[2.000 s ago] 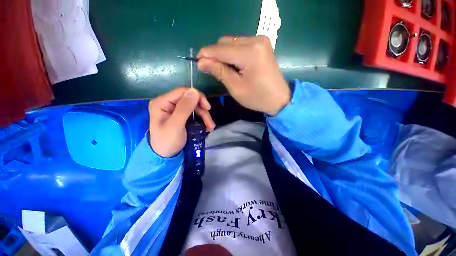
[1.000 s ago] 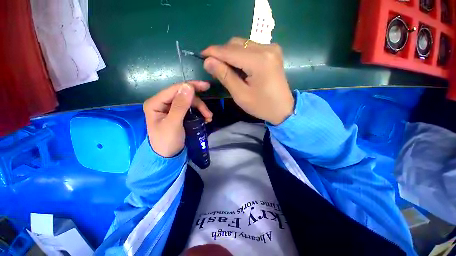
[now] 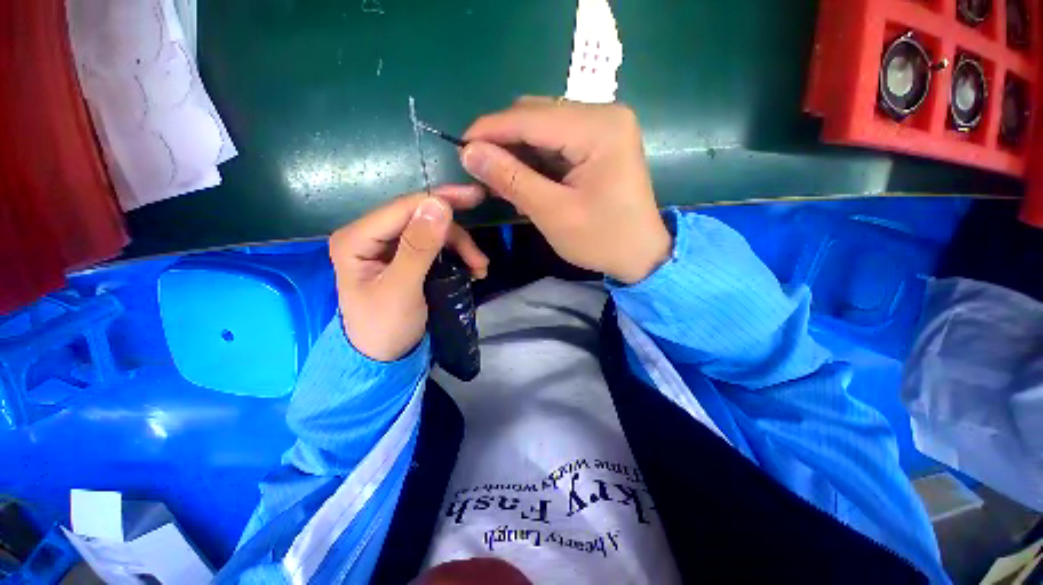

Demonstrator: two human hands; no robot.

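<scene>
My left hand [image 3: 395, 269] pinches a thin silver shaft [image 3: 422, 154] near its base. A thick black cylinder [image 3: 454, 326], perhaps an electric screwdriver, hangs below the fingers over the lap. The shaft points up over the dark green mat. My right hand [image 3: 578, 177] holds a slim black pointed tool [image 3: 446, 136], perhaps tweezers, between thumb and forefinger. Its pale tip is at the upper part of the shaft; whether they touch is too small to tell. No screw or pin can be made out.
A pale strip with rows of dots [image 3: 594, 57] lies on the green mat [image 3: 480, 46]. A red foam tray [image 3: 846, 86] with round watch heads is at the right. Whitish sheets [image 3: 149, 114] and red foam [image 3: 52, 149] are at the left. Blue stools [image 3: 229, 331] are below the bench edge.
The black cylinder's base has swung right and its shaft tip left since the oldest frame. The lit display on its side no longer shows. The right-hand tool has shifted slightly.
</scene>
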